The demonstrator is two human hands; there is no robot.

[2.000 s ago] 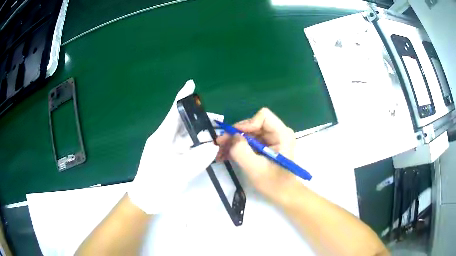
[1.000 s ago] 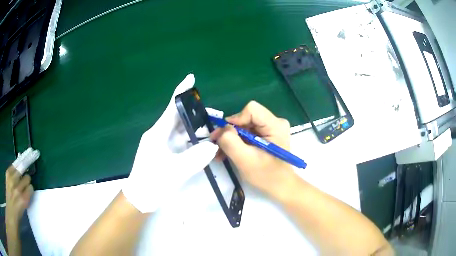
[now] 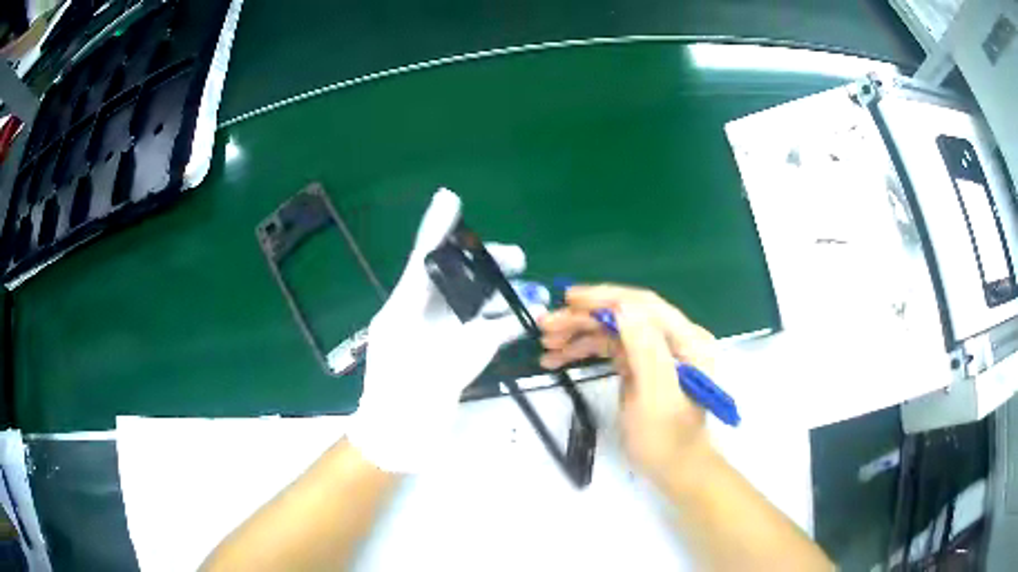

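Note:
My left hand (image 3: 413, 363), in a white glove with a blue patch at one fingertip, grips a black phone middle frame (image 3: 455, 279) by its solid end. The frame slants down to the right, its open window end over the white paper. My bare right hand (image 3: 653, 369) holds a blue pen (image 3: 707, 394), which lies across the palm and is partly hidden by the fingers. A second dark frame (image 3: 519, 363) shows behind the first, between my hands, mostly hidden. My right fingertips are close to both frames; blur hides whether they touch.
A grey frame (image 3: 293, 304) with a silvery patch lies on the green mat (image 3: 603, 134), left of my gloved hand. A black blister tray (image 3: 106, 145) is at upper left. A printed sheet (image 3: 826, 246) and a fixture holding one black frame (image 3: 980, 223) are at right. White paper (image 3: 234, 480) covers the near edge.
The dark frame seen beside the printed sheet has left that spot. The pen has tipped back into my right palm. The other person's hand at left is gone, and a grey frame now lies nearer my glove.

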